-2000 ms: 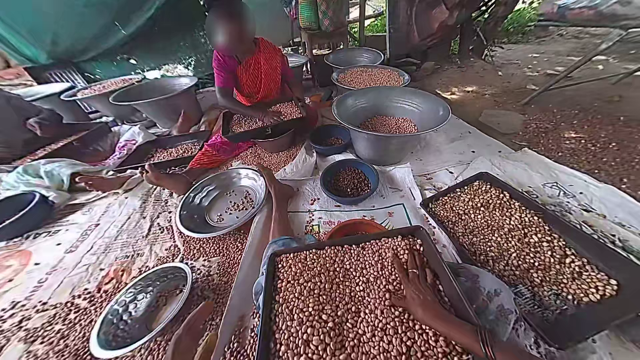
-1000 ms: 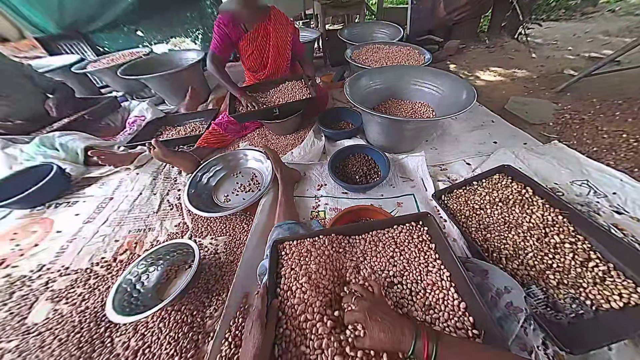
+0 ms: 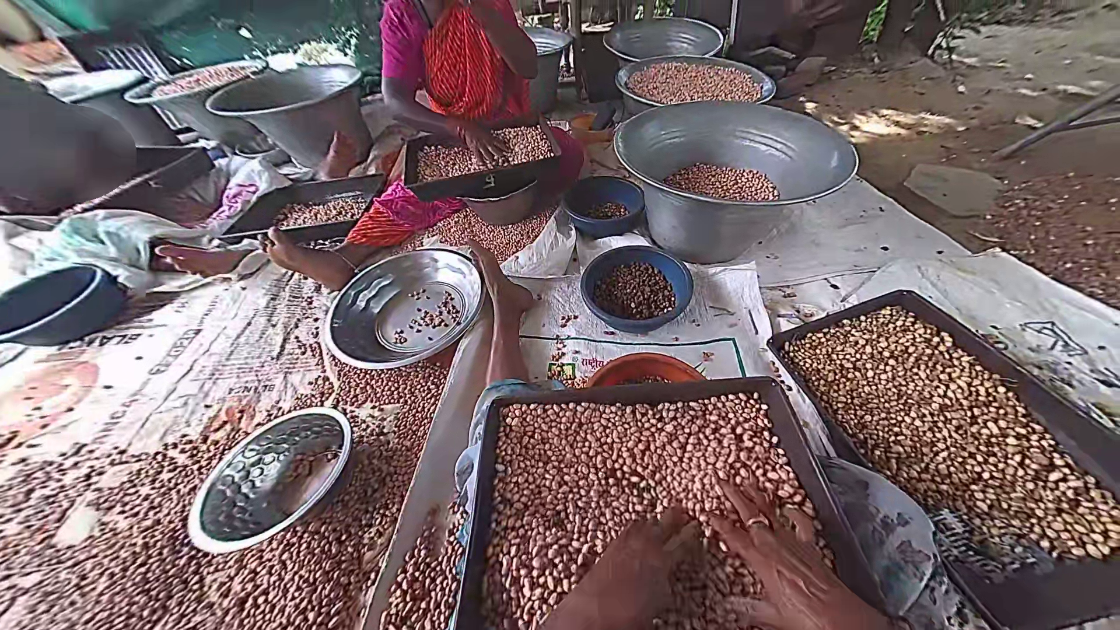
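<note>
A dark rectangular tray full of pinkish-brown nuts or seeds lies in front of me across my lap. Both hands rest in these nuts at the tray's near right part. My left hand is slightly blurred, its fingers low among the nuts; whether it grips any cannot be told. Beside it my right hand, with a ring, spreads its fingers over the nuts. Just beyond the tray's far edge sits an orange bowl, partly hidden by the tray. A second dark tray of paler nuts lies to the right.
Blue bowls, a large metal basin and a steel plate stand beyond. A steel bowl sits on loose nuts at left. Opposite, a person has a hand in another tray. Someone else sits at far left.
My left hand has come into the tray beside the right; one second ago it was at the tray's left side. The right hand's fingers have spread. The view has shifted.
</note>
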